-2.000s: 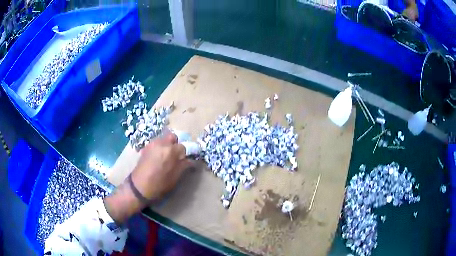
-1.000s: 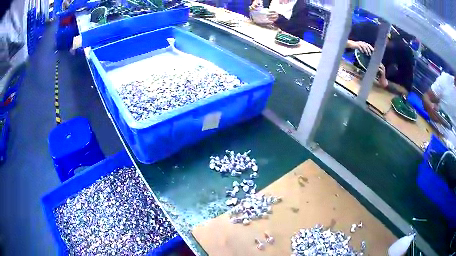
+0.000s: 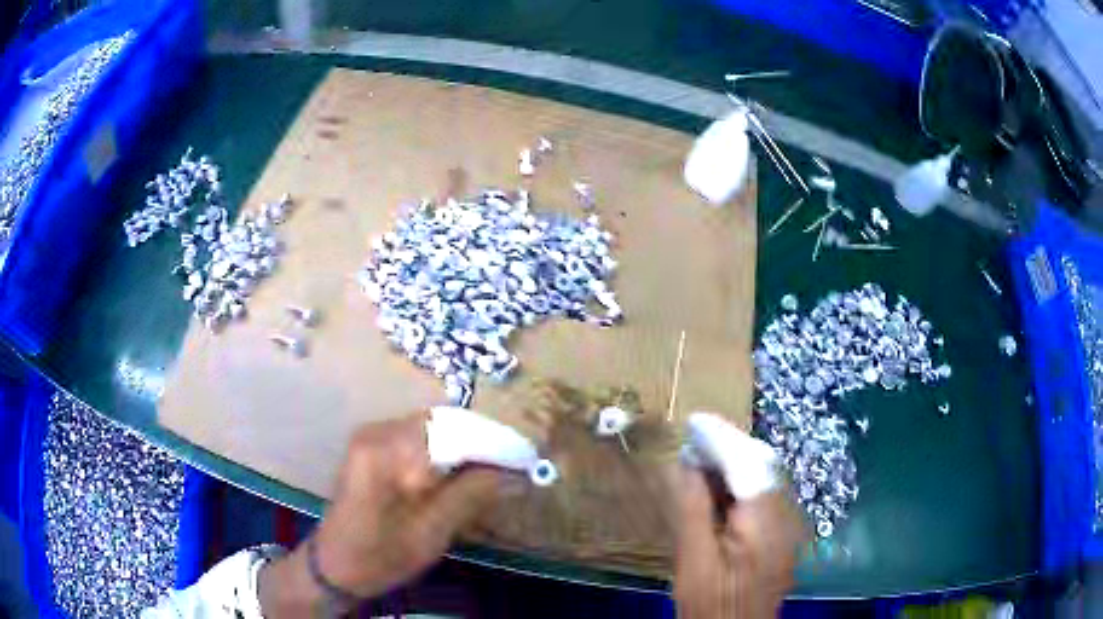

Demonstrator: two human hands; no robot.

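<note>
My left hand point(image 3: 393, 496), with a white sleeve on a finger, grips a small silvery ring-like piece point(image 3: 543, 473) with a dark centre at its fingertips, over the near part of the cardboard sheet point(image 3: 290, 393). My right hand point(image 3: 738, 532), also with a white finger sleeve, is at the cardboard's near right and blurred; a small silvery bit shows at its fingertips, too unclear to name. The main heap of silvery stemmed caps point(image 3: 484, 278) lies mid-cardboard. A round whitish piece point(image 3: 613, 421) with a stick in it lies on the dark stain between my hands.
A thin stick point(image 3: 677, 375) lies right of the stain. Silvery heaps lie at left point(image 3: 230, 260) and on the green bench at right point(image 3: 847, 363). Two white squeeze bottles point(image 3: 719, 160) point(image 3: 925, 184) and loose sticks stand beyond. Blue bins point(image 3: 97, 206) point(image 3: 1064, 363) flank the bench.
The view has swung left to the bins and back. Both hands are now over the near cardboard, the left holding a piece. Two small pieces now lie apart near the left heap.
</note>
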